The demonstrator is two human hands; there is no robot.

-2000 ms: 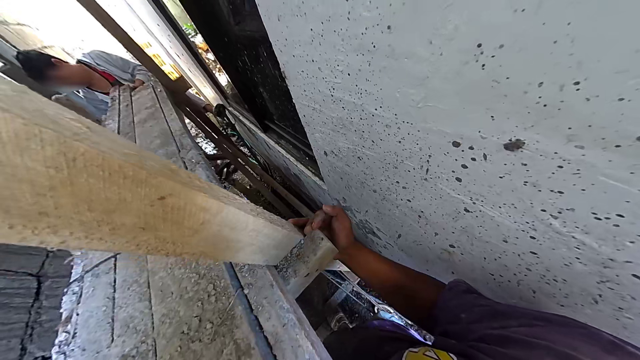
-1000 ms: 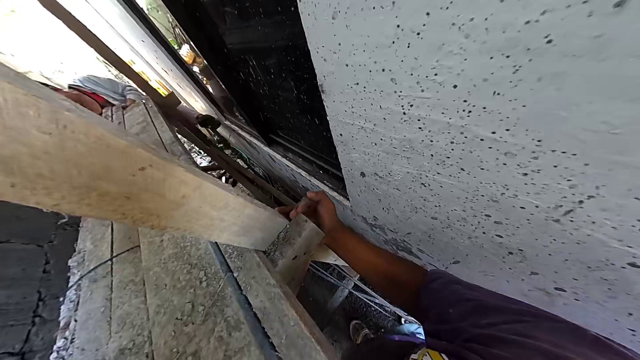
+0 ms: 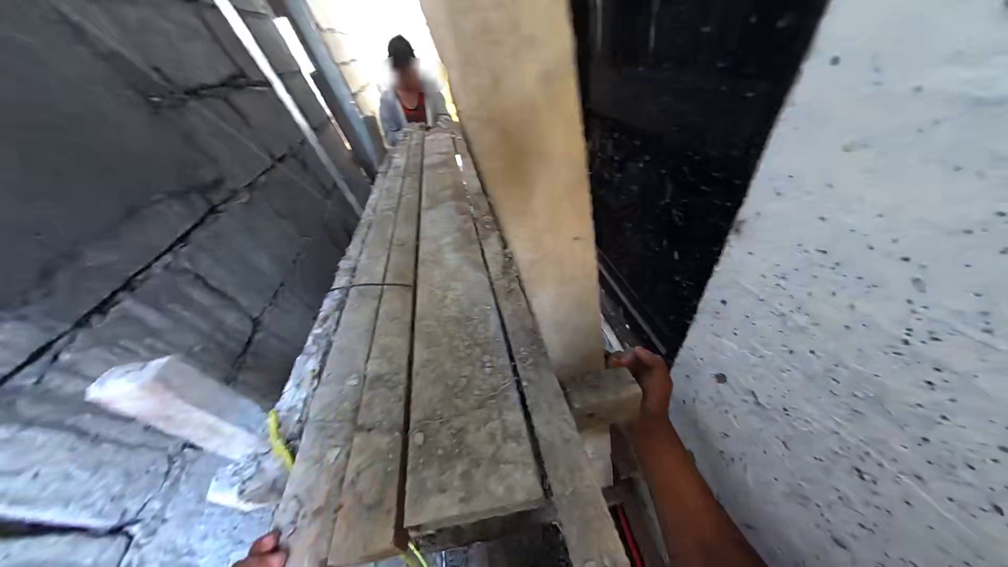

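Worn wooden planks (image 3: pixel 465 354) lie side by side and run away from me, coated with dried cement. At their right edge stands a thick wooden post (image 3: pixel 535 189). My right hand (image 3: pixel 650 382) is closed around the outer end of a short wood block (image 3: pixel 602 396) at the post. At the lower left, my left hand (image 3: pixel 264 551) shows only its fingers, against the outer edge of the planks; its grip is mostly hidden.
A speckled pale wall (image 3: pixel 866 331) rises on the right beside a dark opening (image 3: pixel 661 173). A cracked grey block wall (image 3: pixel 157 205) stands left, near a whitish wooden piece (image 3: pixel 181 405) and yellow cord (image 3: pixel 278 441). Another person (image 3: pixel 409 98) is at the planks' far end.
The view has swung left, so the planks now run straight ahead. My left hand has come into view at the lower left. My right hand is still at the short block.
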